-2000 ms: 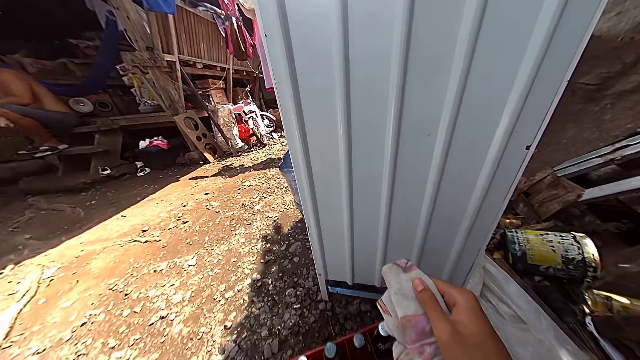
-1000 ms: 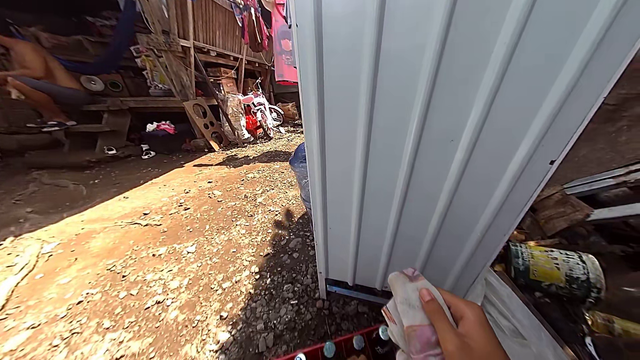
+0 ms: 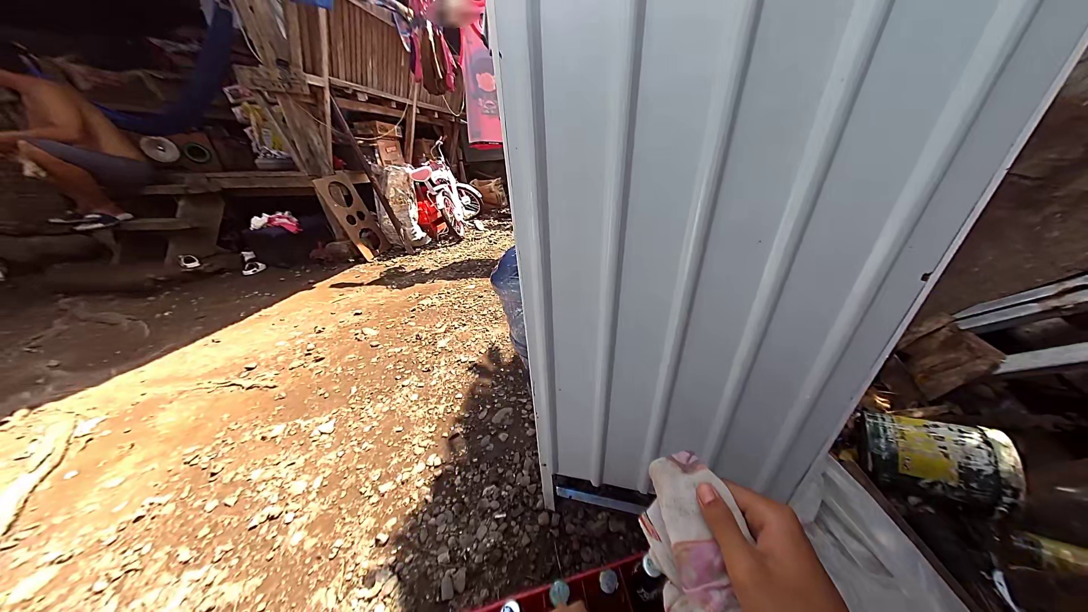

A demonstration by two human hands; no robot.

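My right hand (image 3: 761, 544) grips a folded whitish cloth (image 3: 690, 527) with pink and purple patches, thumb laid on top. The cloth is in front of the lower part of a light grey ribbed metal panel (image 3: 654, 255); I cannot tell whether they touch. Just left of and below the cloth, a red crate (image 3: 527, 598) holding several capped bottles (image 3: 609, 581) is cut off by the bottom edge. A small skin-coloured bit beside one bottle may be a fingertip of my left hand (image 3: 571, 606); the rest of that hand is hidden.
Stony ground (image 3: 323, 399) lies to the left. Beyond it are a seated person (image 3: 81, 140), a wooden bench (image 3: 246, 180) and a small bicycle (image 3: 450, 195). A blue plastic container (image 3: 510, 297) stands behind the panel's left edge. At right lie a paint-stained can (image 3: 943, 463) and scrap wood (image 3: 952, 357).
The view has shifted, so the panel sits farther right in it. A skin-coloured bit now shows by the bottles. My right hand still grips the cloth.
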